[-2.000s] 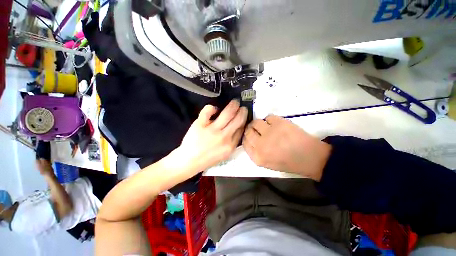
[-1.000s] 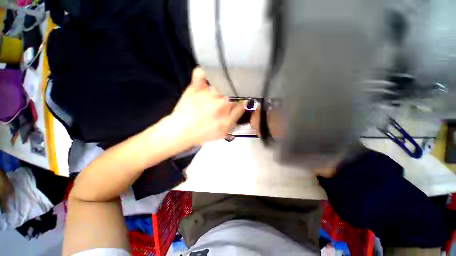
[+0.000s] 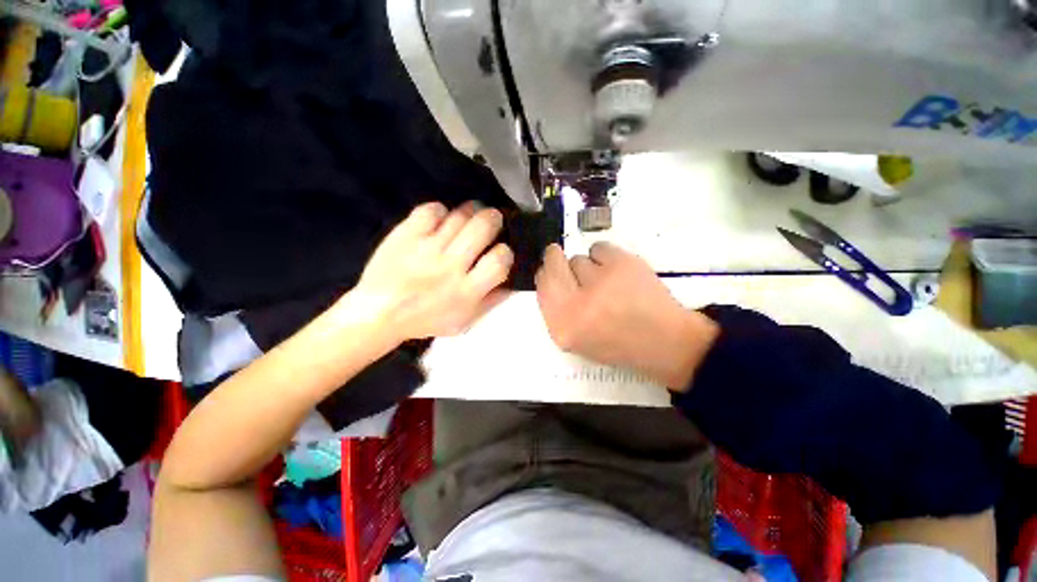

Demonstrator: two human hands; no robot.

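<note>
A large black fabric lies left of the sewing machine's needle area, its right edge running under the presser foot area. My left hand grips the fabric's near edge with bent fingers, left of the needle. My right hand pinches the fabric's right end with its fingertips, just in front of the presser foot. Both hands are bare; a dark sleeve covers my right forearm. The fingertips partly hide the fabric edge. Pale grey fabric shows under the black at the lower left.
The machine head spans the top. Blue-handled snips lie at right, with black scissor loops behind them. Red baskets stand below the table. A purple device and yellow spool are far left, above another person's arm.
The view has swung, putting the machine head further right than at first. The hands are further apart than two seconds ago. The blurred grey shape that covered my right hand one second ago is gone.
</note>
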